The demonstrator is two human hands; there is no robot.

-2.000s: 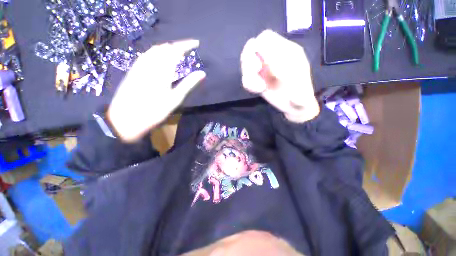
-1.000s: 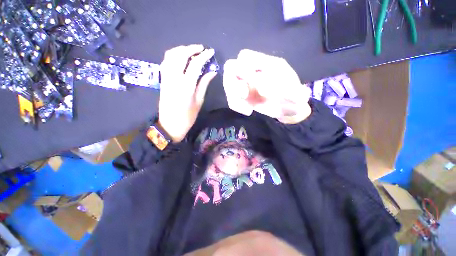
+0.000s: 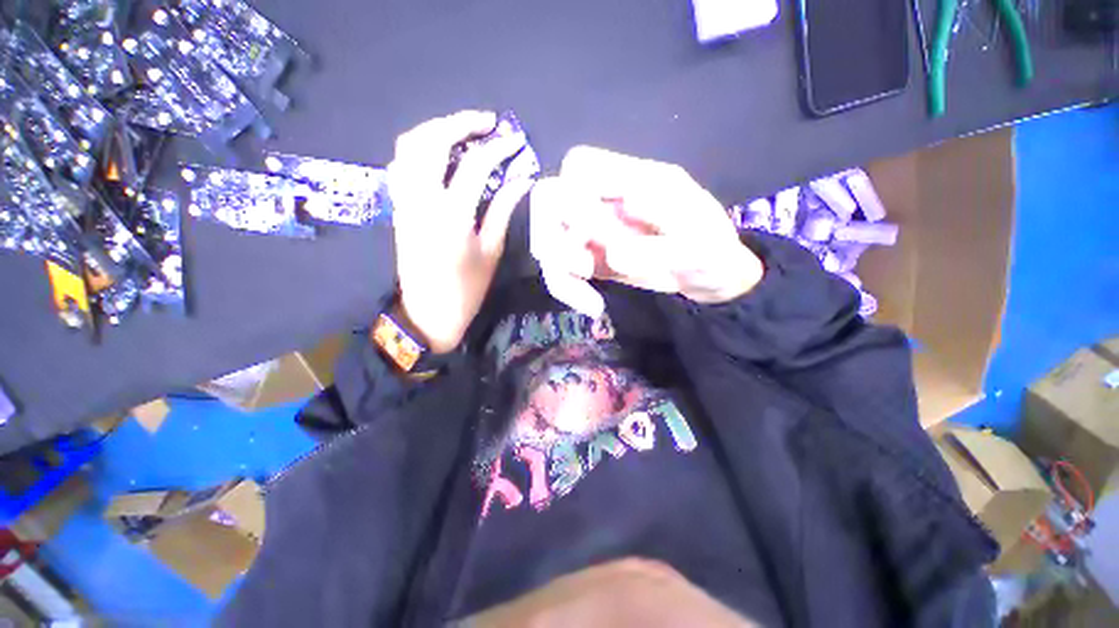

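Observation:
My left hand [image 3: 444, 227] holds a dark circuit board [image 3: 496, 172] with silvery parts between thumb and fingers, just above the bench's front edge. My right hand [image 3: 638, 223] is close beside it on the right, fingers curled with the thumb side toward the board. The right hand is overexposed, and I cannot tell whether it holds something small. Two more circuit boards [image 3: 285, 196] lie on the bench just left of my left hand, overlapping each other.
A heap of circuit boards [image 3: 135, 92] lies at the left. A white block [image 3: 734, 15], a black phone [image 3: 855, 55] and green-handled pliers [image 3: 942, 61] lie at the top right. A cardboard box [image 3: 951, 270] with lilac packs [image 3: 837, 218] stands at the bench edge.
My left hand has closed on a board and moved right. My right hand has moved down and left toward it. The two loose boards now lie beside the heap. The view has shifted.

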